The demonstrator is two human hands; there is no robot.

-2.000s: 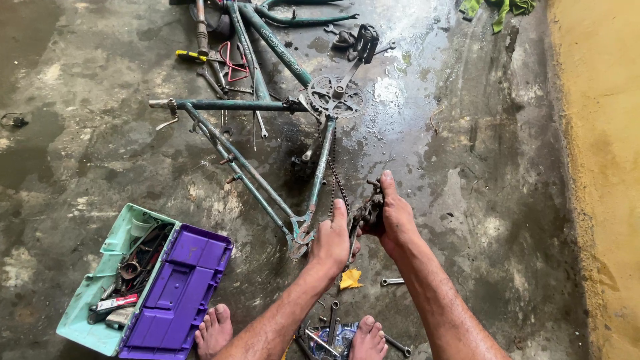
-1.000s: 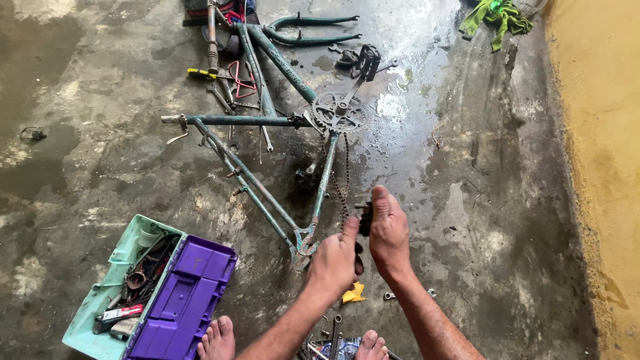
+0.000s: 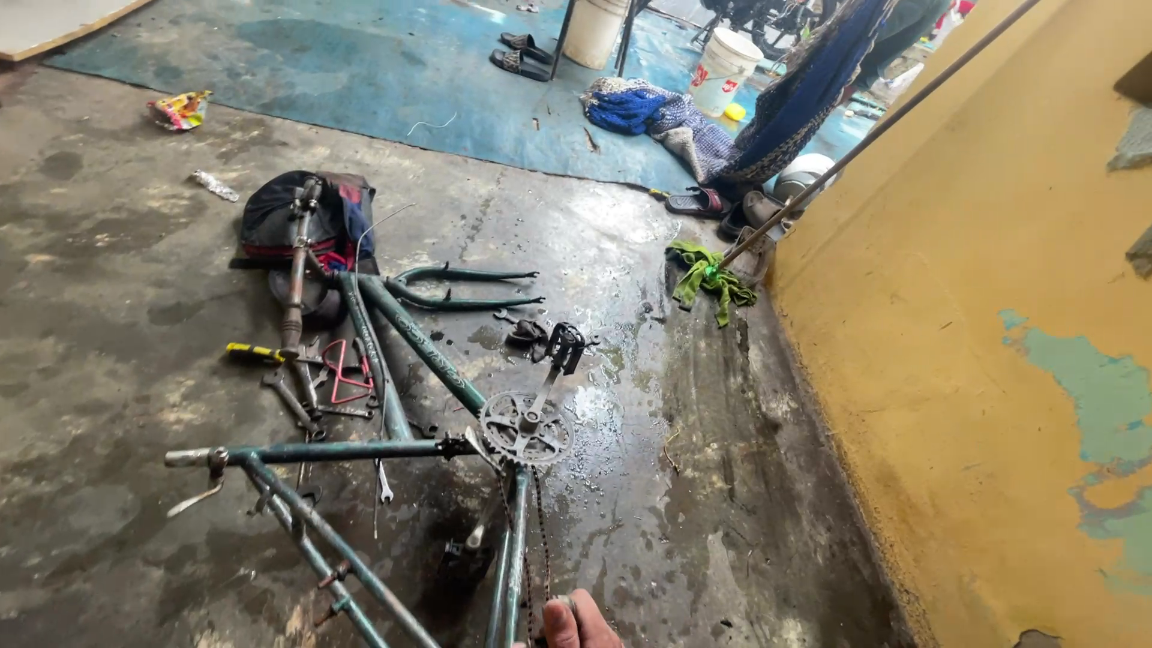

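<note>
At the bottom edge, only the fingertips of my right hand (image 3: 580, 621) show, beside the hanging bicycle chain (image 3: 544, 531); whether they grip anything is cut off. My left hand is out of view. The green bicycle frame (image 3: 432, 360) lies on the wet floor, left of and above my fingers. Its chainring (image 3: 526, 427) carries a crank with a black pedal (image 3: 567, 348). A separate green fork (image 3: 468, 302) rests beyond the frame. A handlebar (image 3: 297, 288) leans over a dark backpack (image 3: 270, 216).
Wrenches (image 3: 288, 396) and a yellow-black tool (image 3: 255, 352) lie left of the frame. A green cloth (image 3: 711, 279) touches a long rod (image 3: 882, 126) by the yellow wall (image 3: 972, 378). Sandals (image 3: 697, 202), a hanging blue cloth (image 3: 801, 90) and a white bucket (image 3: 724, 67) are farther back.
The view has tilted up toward the far floor, so my forearms, feet and the toolbox have left it. Both hands were close together by the chain before; now only fingertips show.
</note>
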